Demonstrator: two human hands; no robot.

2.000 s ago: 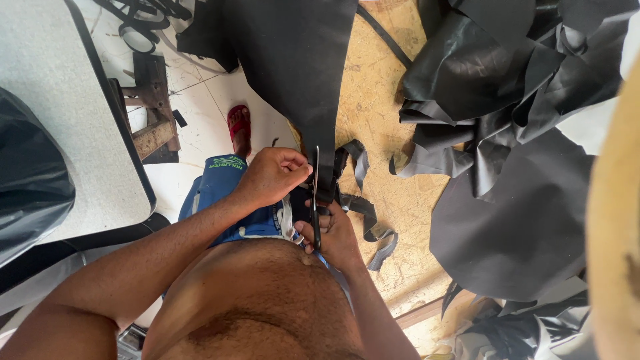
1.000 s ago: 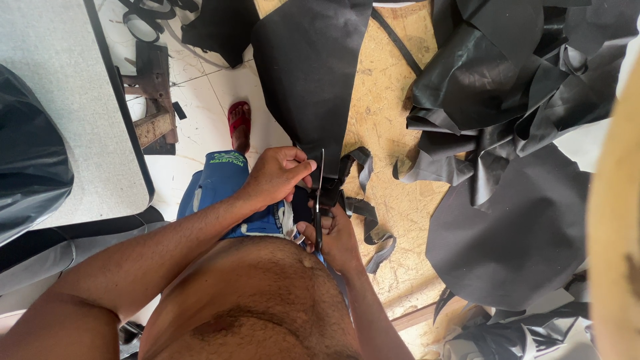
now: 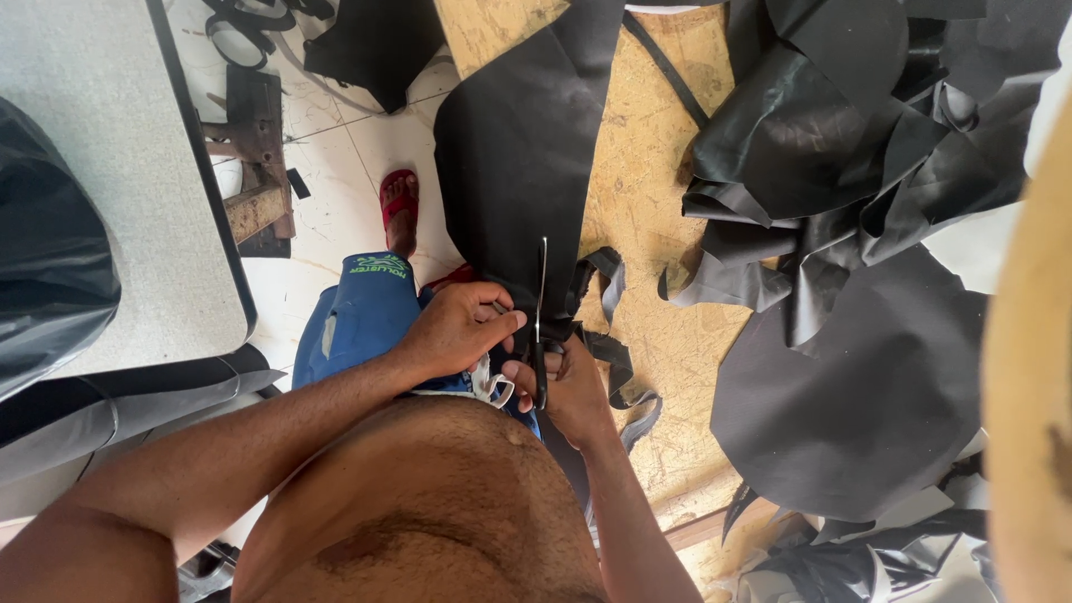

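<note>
My right hand (image 3: 574, 389) grips the black handles of a pair of scissors (image 3: 540, 335); their long metal blade points away from my body, over the near end of a large black sheet, perhaps leather or vinyl (image 3: 519, 159). My left hand (image 3: 469, 327) is just left of the blade, with thumb and fingers pinched together at the sheet's near edge; the exact grip is partly hidden. Narrow black offcut strips (image 3: 615, 360) curl on the yellowish wooden board to the right of my right hand.
Black sheet pieces (image 3: 821, 151) lie heaped at the upper right, above a large rounded black piece (image 3: 846, 410). A light grey tabletop (image 3: 167, 209) with a black plastic-like covering (image 3: 50, 243) stands at the left. A wooden frame (image 3: 260, 167) is on the tiled floor.
The black sheet has shifted and spread out, showing its rounded left edge. Both hands stay close together near my waist, with the scissors still in my right hand.
</note>
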